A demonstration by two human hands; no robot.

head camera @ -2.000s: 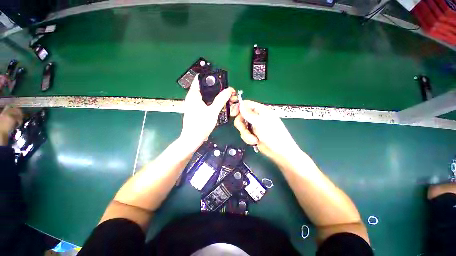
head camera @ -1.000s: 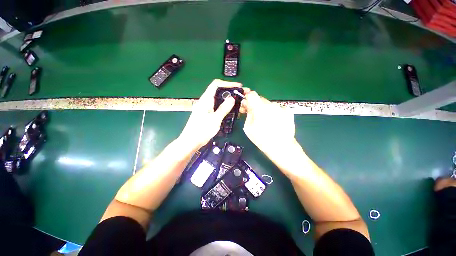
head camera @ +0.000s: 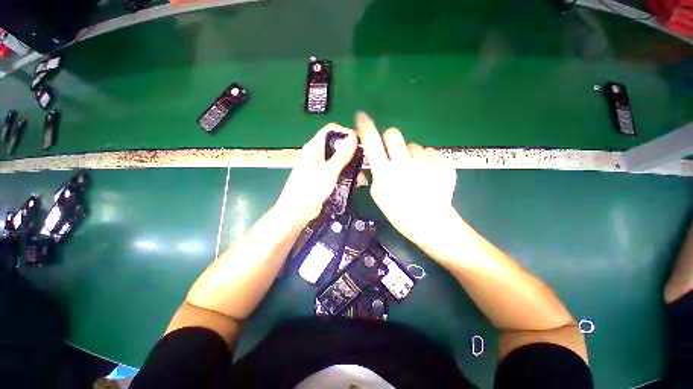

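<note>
My left hand (head camera: pixel 311 171) grips a black handheld device (head camera: pixel 343 186) near the pale metal strip, with the thumb across its upper part. My right hand (head camera: pixel 410 178) is at the device's right side, index finger pointing up and away. Its other fingers are partly hidden, and whether they pinch a small part cannot be seen. A pile of black devices (head camera: pixel 353 281) lies on the near bench in front of my body, some showing a pale label side. Thin white loops (head camera: pixel 477 345) lie loose to the right of the pile.
The worn metal strip (head camera: pixel 532 159) separates bench and green conveyor (head camera: pixel 456 83). Single devices lie on the conveyor (head camera: pixel 318 87), (head camera: pixel 223 108), (head camera: pixel 621 109). More devices lie in a pile at left (head camera: pixel 64 205). Another person's arm (head camera: pixel 681 266) shows at the right edge, red trays at top right.
The conveyor devices have shifted left. The right index finger has lifted off the held device's top corner, where a small white piece showed earlier. The left hand still holds the device.
</note>
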